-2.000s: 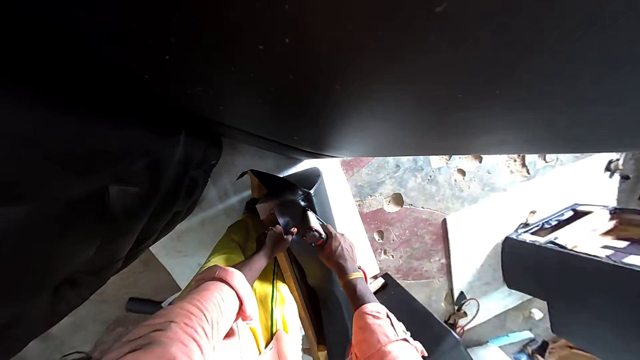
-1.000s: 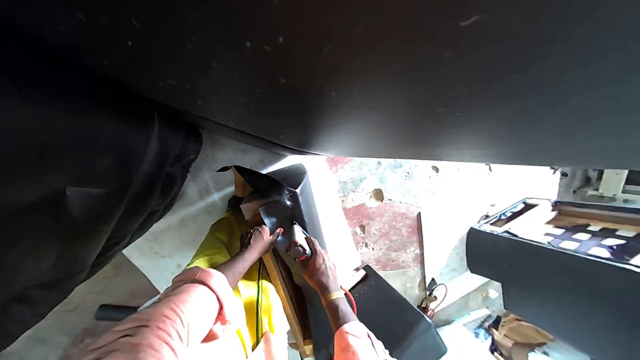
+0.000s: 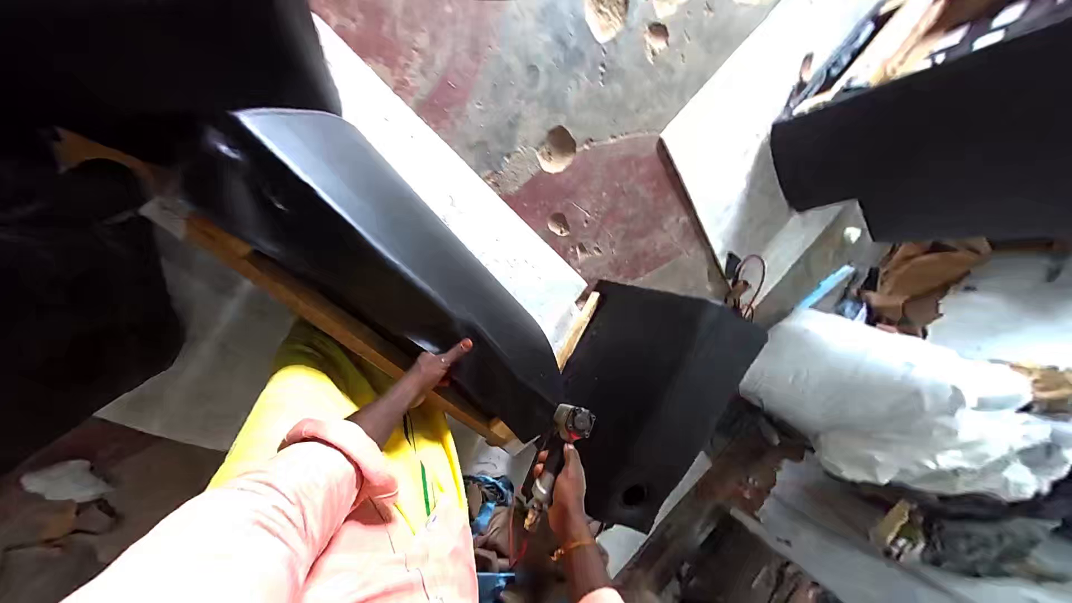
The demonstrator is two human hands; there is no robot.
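A pneumatic stapler (image 3: 559, 456) is held in my right hand (image 3: 568, 494), its round metal head level with the near end of a long piece covered in black upholstery material (image 3: 419, 268). My left hand (image 3: 435, 368) lies on the near edge of that piece, index finger extended on the black covering; its palm side is hidden. Bare wooden rail (image 3: 310, 310) shows along the side of the piece nearest my legs. A short wooden strip (image 3: 578, 331) stands out beside its right end.
A flat black-covered panel (image 3: 662, 377) with a round hole lies to the right. Another black-covered frame (image 3: 921, 142) is at the upper right. White wrapped material (image 3: 888, 402) lies at the right. The floor (image 3: 620, 201) is pitted. Black material (image 3: 75, 276) fills the left.
My hands were close together at the upturned black material; now they are farther apart, the tool at the piece's near end. The view has shifted strongly.
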